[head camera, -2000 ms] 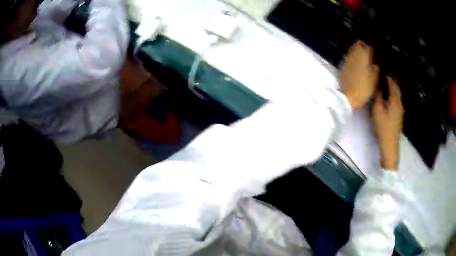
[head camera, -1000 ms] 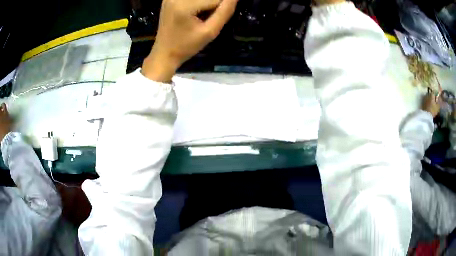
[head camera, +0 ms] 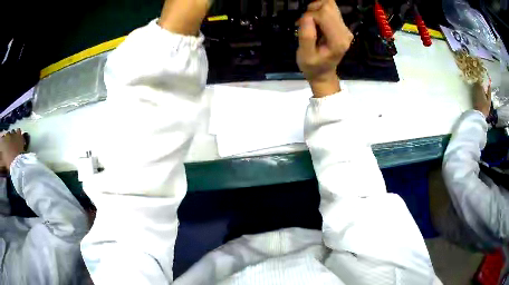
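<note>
My left hand [head camera: 186, 14] is mostly cut off by the top edge, with only the wrist and part of the back showing. My right hand [head camera: 323, 42] is over the fixture row with its fingers curled; whether it holds anything is hidden. The long black fixture base plate [head camera: 363, 69] lies across the bench, with a pale label [head camera: 287, 75] on its front edge. The clamps on it are dark and hard to make out. Two red clamp handles [head camera: 383, 21] stand right of my right hand. A white paper sheet [head camera: 257, 119] lies in front of the plate.
A clear blister tray [head camera: 70, 86] lies at left, and a white plug adapter [head camera: 88, 166] near the bench edge. Small black parts [head camera: 15, 114] are far left by a neighbour's hand [head camera: 11, 146]. Another neighbour's hand [head camera: 481, 100] is at right by brass-coloured parts [head camera: 470, 65].
The view has swung from the tilted one to face the bench. Since a second ago, my left hand has moved up, mostly out of view. My right hand has come into view over the fixtures.
</note>
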